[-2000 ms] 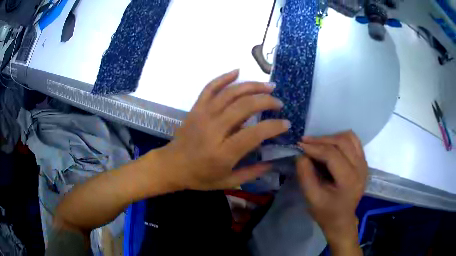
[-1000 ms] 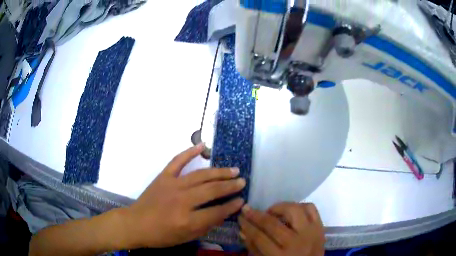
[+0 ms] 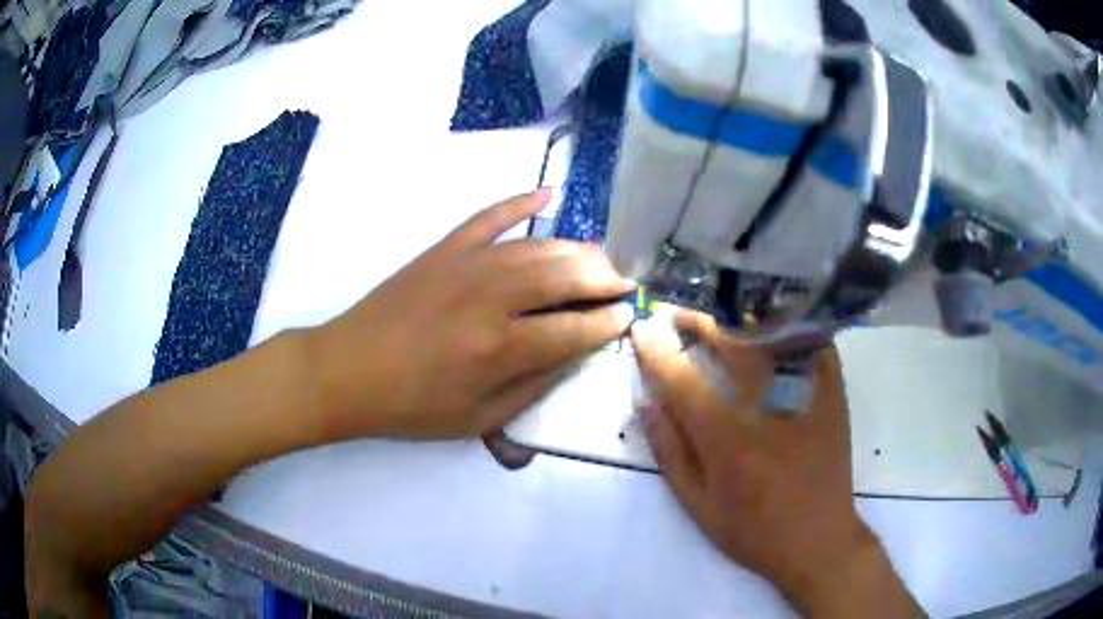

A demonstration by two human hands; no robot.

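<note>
A dark blue speckled strip (image 3: 584, 194) runs under the white sewing machine head (image 3: 738, 145); its near end is hidden by my hands. My left hand (image 3: 484, 327) lies palm down at the strip's near end, thumb and fingers spread, fingertips close to the green-yellow spot (image 3: 642, 302). My right hand (image 3: 762, 447) is just right of it, fingertips near the presser foot area and partly hidden by the machine head. Whether either hand grips the cloth is not clear. The pale grey panel is mostly hidden; a pale grey piece (image 3: 578, 46) shows behind the head.
A spare dark blue strip (image 3: 234, 248) lies on the white table at left, another (image 3: 498, 75) behind. Grey cloth pieces (image 3: 169, 55) are heaped at the far left. Thread snips (image 3: 1009, 463) lie at right. The ruler-marked edge (image 3: 315, 578) runs along the front.
Both hands have moved away from the table's front edge up to the needle area. The speckled strip has moved back under the head. The camera view has shifted, and the machine head appears larger.
</note>
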